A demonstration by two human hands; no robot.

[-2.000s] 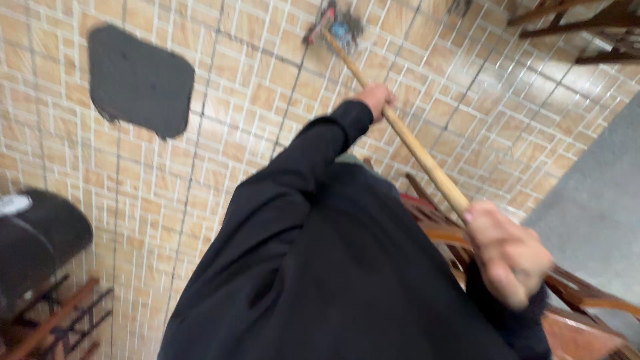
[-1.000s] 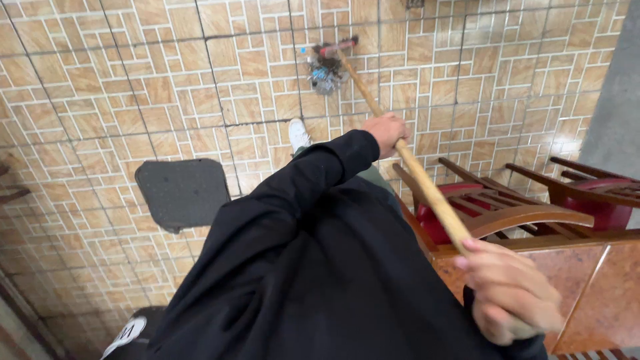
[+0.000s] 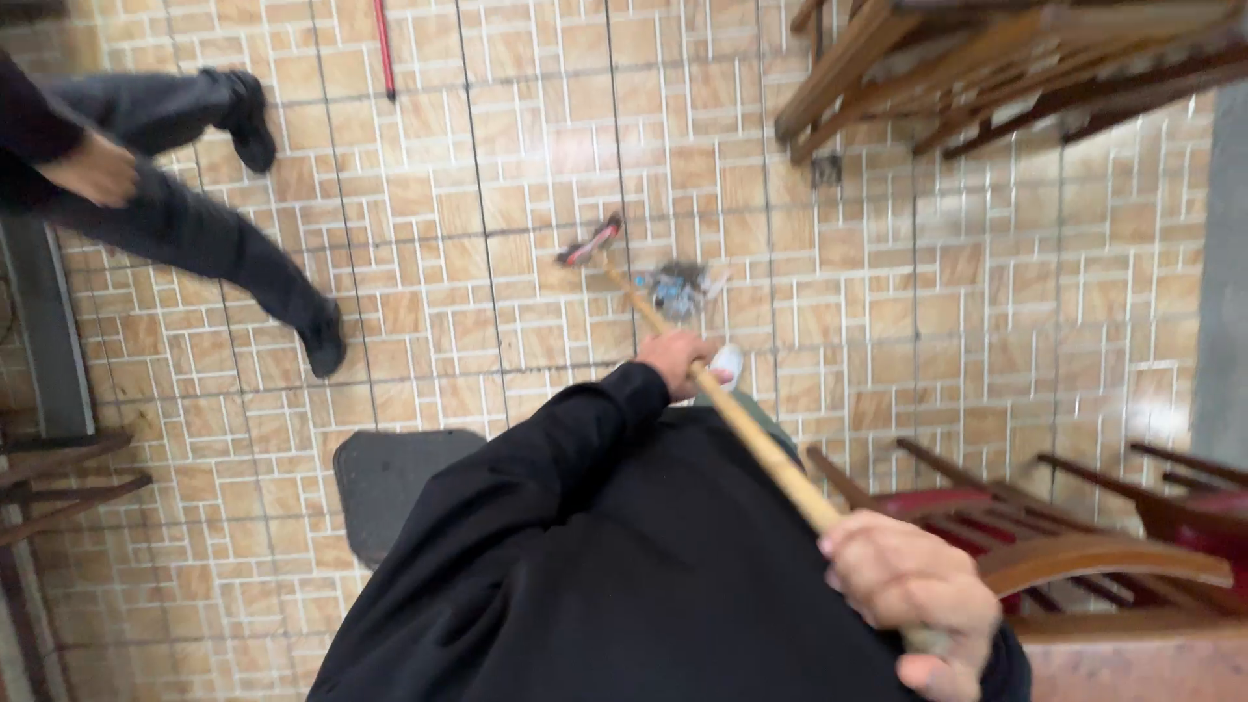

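A long wooden broom handle (image 3: 765, 448) runs from the lower right up to a dark and red broom head (image 3: 590, 242) on the tiled floor. Around the handle's upper end is my right hand (image 3: 916, 585), close to the camera. My left hand (image 3: 680, 363) grips the handle farther down, nearer the broom head. Just right of the head lies a small pile of grey debris with blue and pale scraps (image 3: 678, 286), apart from the bristles. One light shoe (image 3: 726, 366) shows beside my left hand.
A person in dark trousers (image 3: 224, 244) stands at the left. A red pole (image 3: 383, 49) is at the top. Wooden chairs with red seats (image 3: 975, 526) stand at the lower right, more wooden furniture (image 3: 877, 78) at the upper right. A dark mat (image 3: 390, 487) lies left of my sleeve.
The broom head, at the debris a second ago, is now apart from it on its left. Another person's legs and hand have come into view at the left. The view has shifted.
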